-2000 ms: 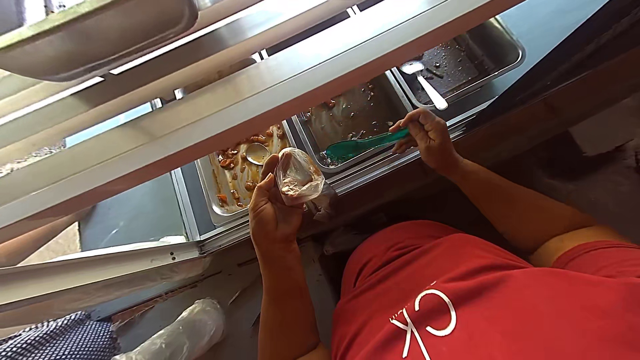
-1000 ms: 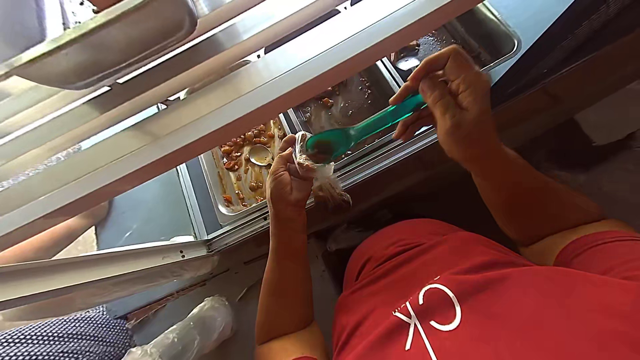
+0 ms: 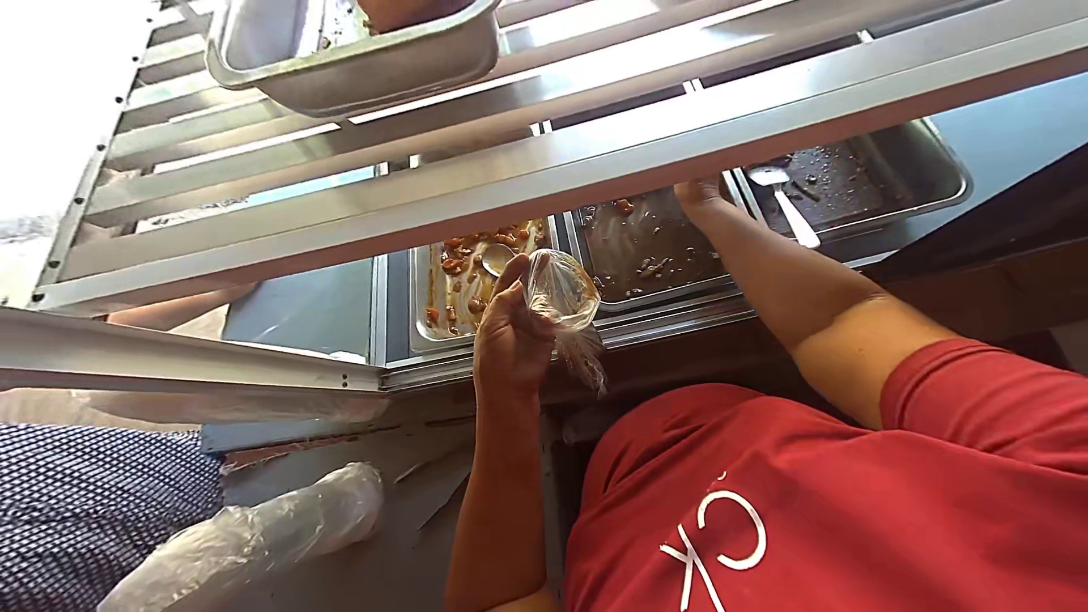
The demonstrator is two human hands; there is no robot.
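My left hand (image 3: 514, 336) grips a clear plastic bag (image 3: 563, 293) with its mouth spread round, above the front edge of the food trays. Behind it, a metal tray (image 3: 418, 297) holds reddish food in sauce and a metal spoon (image 3: 497, 259). My right hand (image 3: 700, 192) reaches over the middle metal tray (image 3: 650, 246), which has thin brown sauce and a few scraps. Its fingers are mostly hidden under the slatted rack, so what they hold does not show. A white-handled spoon (image 3: 795, 217) lies in the dark tray (image 3: 926, 200) at the right.
A slatted metal rack (image 3: 544, 174) spans the space above the trays, with a deep metal pan (image 3: 374, 72) on it. Another person's arm (image 3: 178, 308) shows beyond at the left. A roll of clear plastic (image 3: 255, 535) and a checkered cloth (image 3: 93, 510) are at the lower left.
My right hand has moved away from the bag and in under the rack. The green ladle, earlier in that hand and at the bag, is out of sight. My left hand still holds the bag.
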